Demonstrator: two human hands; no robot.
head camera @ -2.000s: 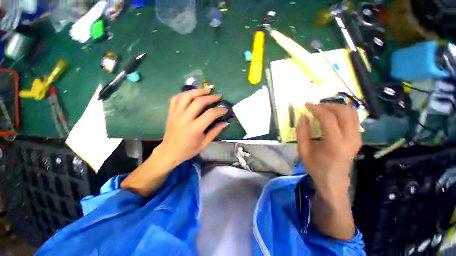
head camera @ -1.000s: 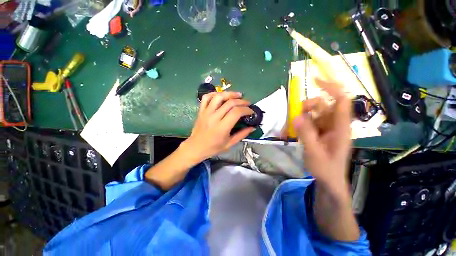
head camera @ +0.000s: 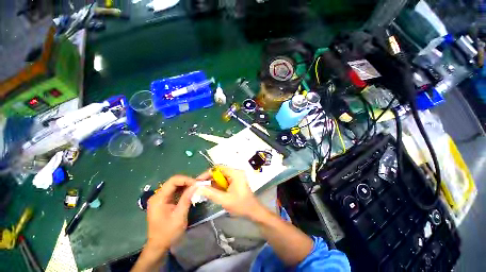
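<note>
My left hand (head camera: 169, 210) and my right hand (head camera: 235, 195) meet above the bench's front edge. My right hand holds the yellow-handled tool (head camera: 219, 178); its tip shows thin beyond the fingers. A small white piece (head camera: 201, 192), like a tissue, is between the fingertips of both hands, gripped by my left. The round black part seen earlier in my left hand is hidden or no longer there; I cannot tell which. A black disc (head camera: 144, 200) with an orange bit lies on the mat beside my left hand.
Cream paper (head camera: 242, 151) bears an open black watch part (head camera: 260, 160). A hammer (head camera: 256, 126) lies beyond it. A black pen (head camera: 84, 207) lies left. Behind are a blue bin (head camera: 184, 98), a clear cup (head camera: 125, 144) and a light-blue bottle (head camera: 290, 114). A black compartment tray (head camera: 383, 207) is right.
The view has swung up and right. My right hand has taken the yellow-handled tool from the paper and come to my left hand. A white piece now shows between them.
</note>
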